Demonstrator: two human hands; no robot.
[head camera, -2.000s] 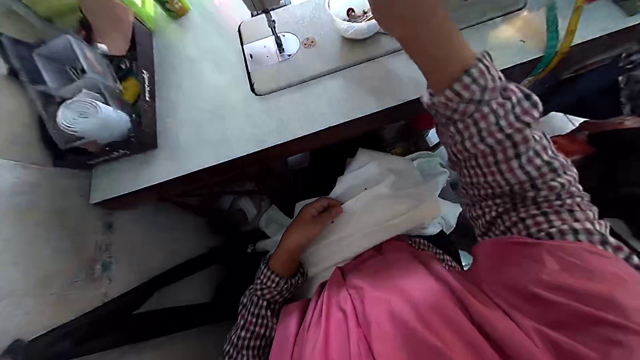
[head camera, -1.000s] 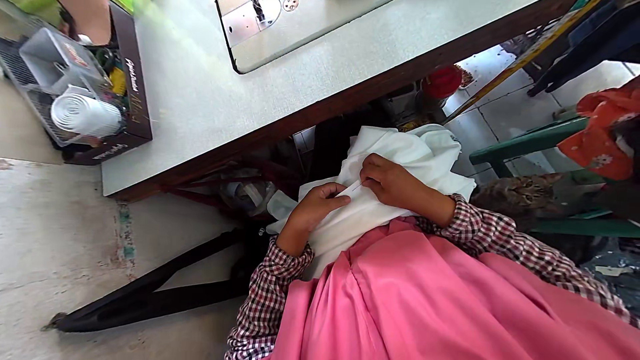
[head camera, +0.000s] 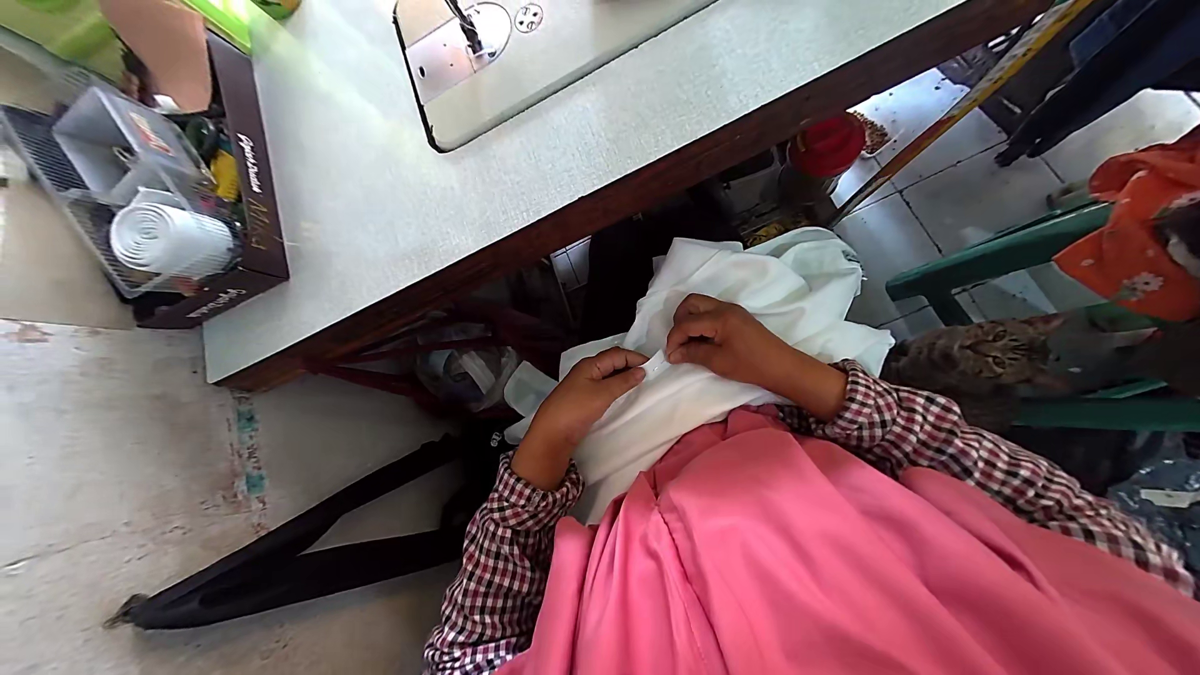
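A white cloth (head camera: 778, 291) lies bunched over my lap, on top of pink fabric (head camera: 806, 553). My left hand (head camera: 586, 398) pinches a folded edge of the white cloth between thumb and fingers. Close beside it, to the right, my right hand (head camera: 727, 342) grips the same edge with its fingertips. A short stretch of the edge shows between the two hands. Whether a needle or other small item is in the fingers cannot be told.
The sewing machine's metal bed (head camera: 534, 56) is set in the table (head camera: 375, 206) ahead. A dark box (head camera: 258, 178) of supplies sits at the left. A cat (head camera: 994, 356) is by a green chair (head camera: 1012, 248) at right, near a red container (head camera: 830, 145). A black strap (head camera: 375, 558) lies at lower left.
My right hand came down from over the machine bed to the white cloth beside my left hand, which has stayed on the cloth. The view has shifted.
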